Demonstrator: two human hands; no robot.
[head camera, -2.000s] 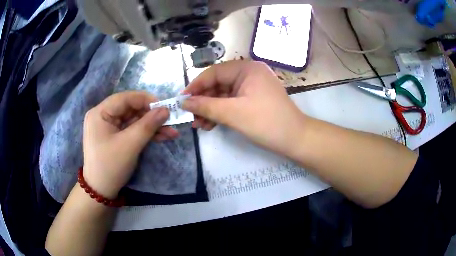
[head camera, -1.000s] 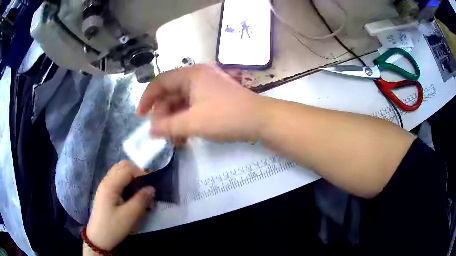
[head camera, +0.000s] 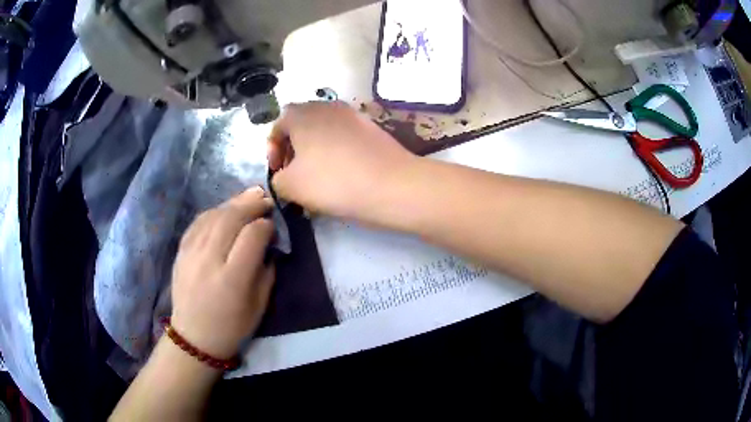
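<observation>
A grey-blue lining panel (head camera: 140, 247) lies left of and under my hands, with a dark garment panel (head camera: 306, 288) showing flat below and beside them. My left hand (head camera: 226, 268) pinches the folded edge of the piece at its fingertips. My right hand (head camera: 333, 161) holds the same edge a little further up, close below the needle area. The needle and presser foot are hidden or lost in glare. The white label is not visible. A knurled metal knob (head camera: 262, 107) is just above my right fingertips.
The off-white sewing machine head (head camera: 140, 49) spans the top left. A smartphone (head camera: 422, 53) with a lit screen lies on the machine bed. Scissors (head camera: 638, 132) with green and red handles lie at the right over a thin black cord. Ruler marks (head camera: 412, 280) run along the white table edge.
The label held in the fingers earlier is out of sight. The panel's lower part now shows its dark side. Both hands have come together at the cloth edge near the needle area.
</observation>
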